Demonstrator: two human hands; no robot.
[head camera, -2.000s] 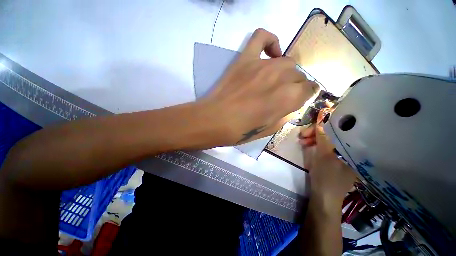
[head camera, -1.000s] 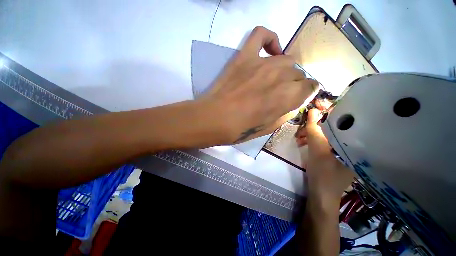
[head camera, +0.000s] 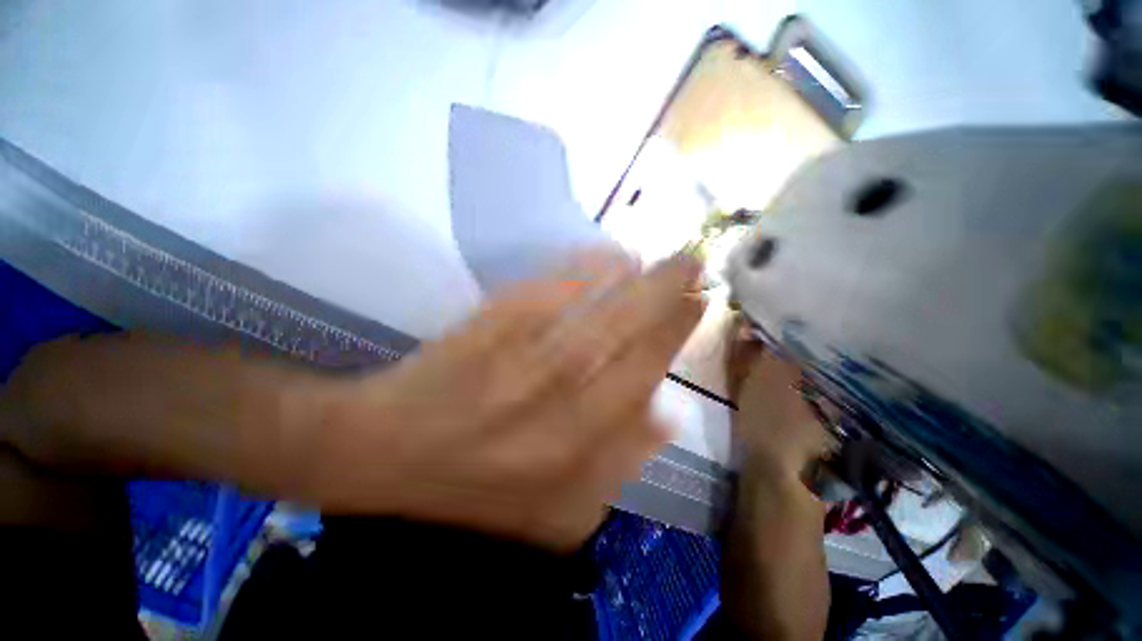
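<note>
The light grey pocket piece (head camera: 507, 182) lies on the table, left of the machine bed (head camera: 720, 119); its lower part is hidden by my left hand. My left hand (head camera: 539, 376) is blurred, held flat with the fingers pointing towards the needle area; whether it touches the cloth is unclear. My right hand (head camera: 764, 388) is beside the sewing machine head (head camera: 927, 251), its fingertips near the presser foot (head camera: 726, 232) and mostly hidden by the head. The needle area is washed out by bright light.
A ruler strip (head camera: 213, 282) runs along the front table edge. Blue crates (head camera: 658, 576) stand below it, another at the lower left (head camera: 188, 545). Dark items show at the top edge and at the upper right corner (head camera: 1115, 56). Red and dark parts hang under the machine head.
My left hand has moved down and towards me, its bent fingers now straighter, uncovering more of the grey piece. My right hand has drawn back slightly under the head. The camera view has shifted.
</note>
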